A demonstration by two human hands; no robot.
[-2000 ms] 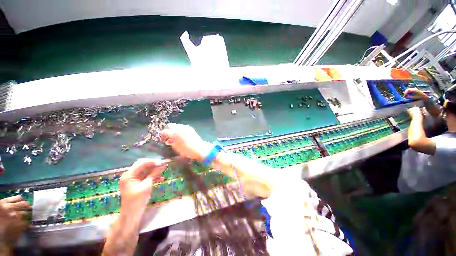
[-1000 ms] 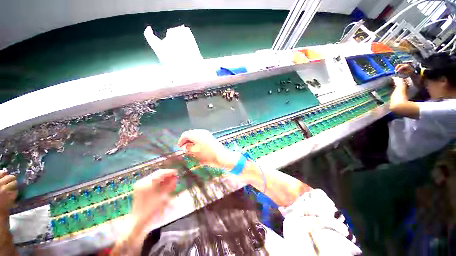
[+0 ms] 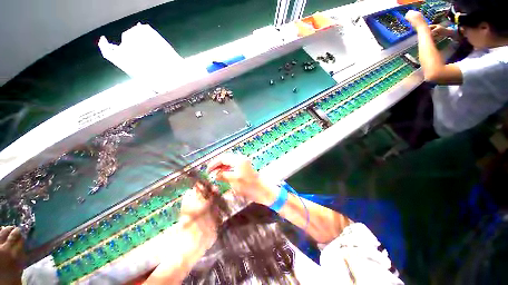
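My right hand [image 3: 237,177], with a blue wrist strap [image 3: 279,198], is over the circuit board rows with fingers bent together. My left hand [image 3: 196,210] is just left of it, near the front row of boards. Strands of hair blur across both hands' fingertips, so I cannot tell whether either holds a part. The green circuit boards [image 3: 120,236] with small blue parts run in two long rows. Silvery leaded components [image 3: 107,161] lie heaped on the green mat [image 3: 139,175].
A clear sheet [image 3: 206,127] lies on the mat with brownish parts [image 3: 221,94] at its far edge. Dark parts [image 3: 289,68] lie farther right. A neighbour [image 3: 473,78] works beside blue bins [image 3: 392,25]. Another person's hand [image 3: 10,245] is at the left edge, near a pale block [image 3: 40,274].
The view has turned, so the bench slants more steeply. My right hand has moved from the component heap to over the boards, and both hands are now close together.
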